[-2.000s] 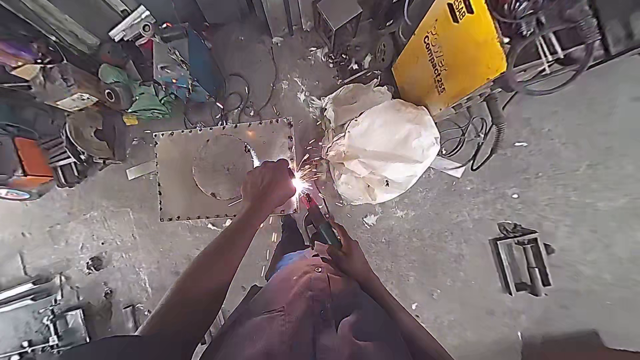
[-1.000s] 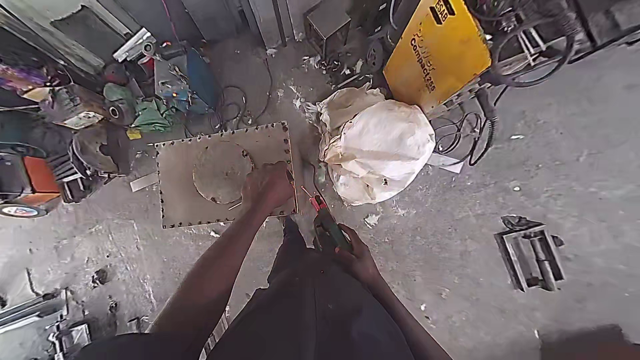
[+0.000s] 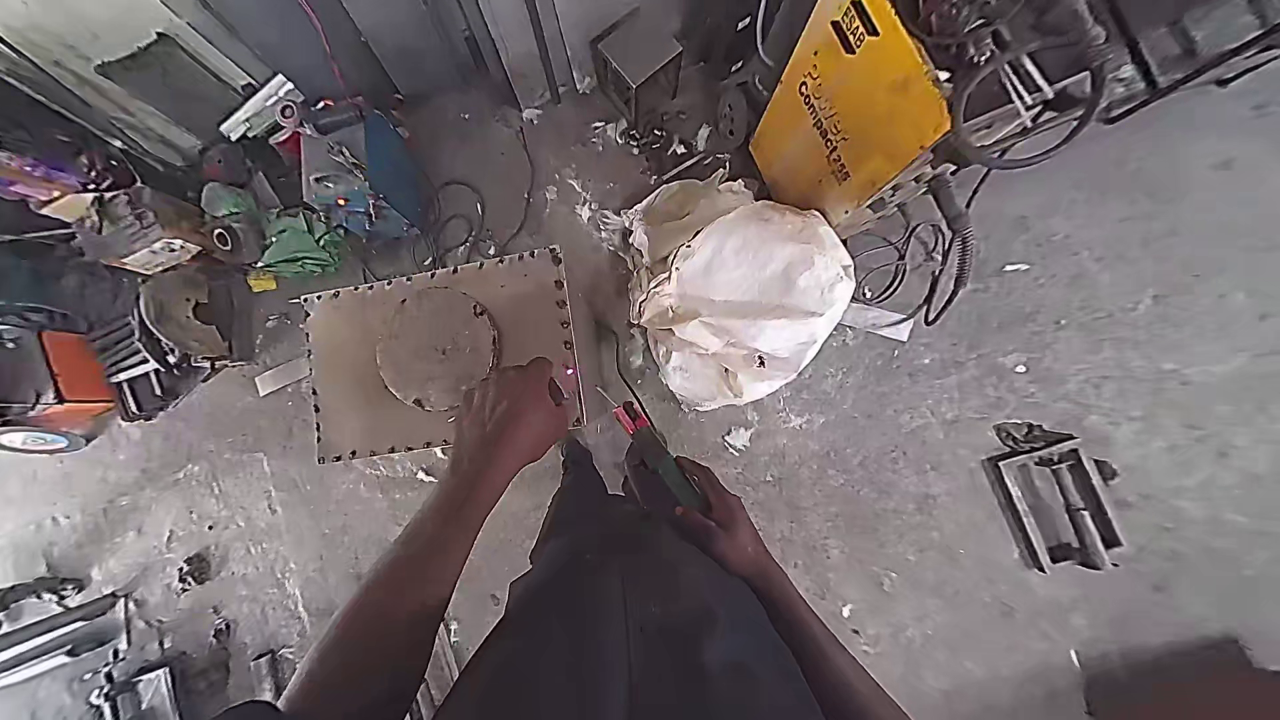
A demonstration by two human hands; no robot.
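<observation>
My right hand [image 3: 715,510] grips the green handle of an electrode holder [image 3: 655,450] with red jaws, and a thin electrode points from it toward the plate. My left hand [image 3: 515,415] lies at the lower right part of a rectangular metal plate [image 3: 350,350], its fingers bent near the edge; whether it holds something is hidden. Dark weld spots run along the plate's edges. A round metal disc [image 3: 437,345] sits on the plate, left of my left hand. A small spot at the plate's right edge [image 3: 570,371] glows pink.
A pale cloth sack [image 3: 750,300] stands right of the plate, with a yellow ESAB welding machine [image 3: 850,110] behind it. A metal frame [image 3: 1060,500] lies on the floor at right. Cables [image 3: 470,220], a green cloth [image 3: 300,243] and a blue machine [image 3: 390,170] are behind the plate.
The bright arc and flying sparks of two seconds ago are gone. The electrode holder has drawn back from the plate's edge. My left hand stays by the plate's right edge.
</observation>
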